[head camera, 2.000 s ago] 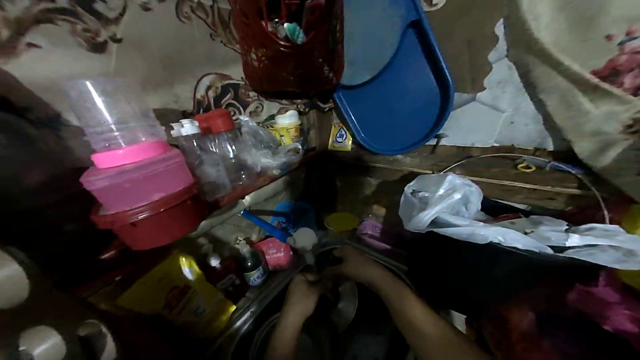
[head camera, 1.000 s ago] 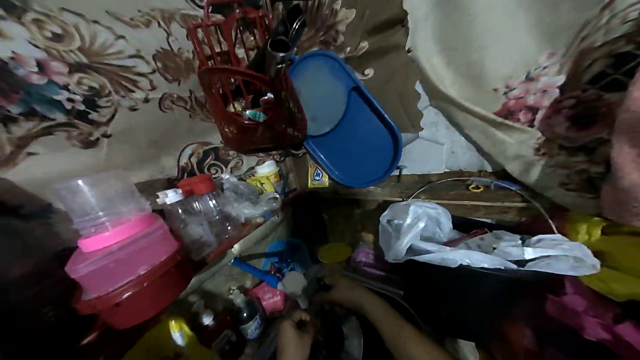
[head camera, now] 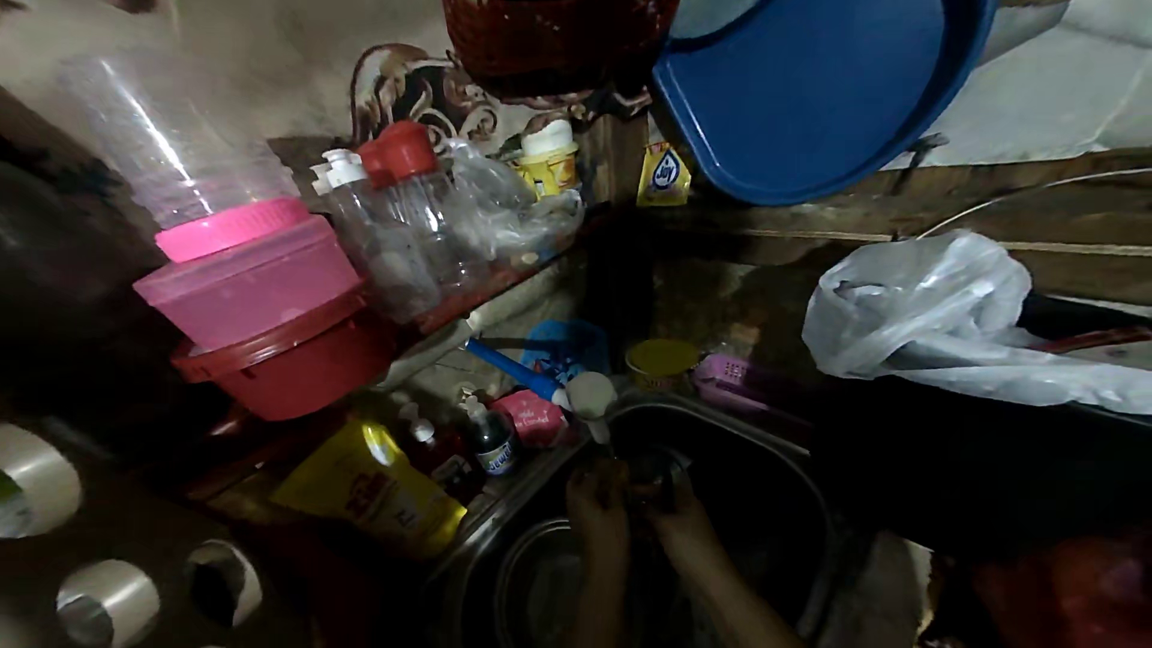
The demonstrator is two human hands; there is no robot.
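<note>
Both of my hands are low in a dark metal sink, under the white end of a faucet with a blue handle. My left hand is by a small yellowish-brown thing, too dim to name. My right hand is close beside it, near a dark, shiny round-edged thing that may be a dish. The fingers of both hands are blurred, and their grip is unclear. Below my left hand, a round metal rim shows in the sink.
Pump bottles and a yellow pouch stand left of the sink. Above them a shelf bears pink and red tubs and clear bottles. A blue basin hangs above. A white plastic bag lies over a dark container at right.
The view has swung down and nearer the sink. My hands are closer together under the faucet than two seconds ago, when my right hand reached toward the sink's back edge.
</note>
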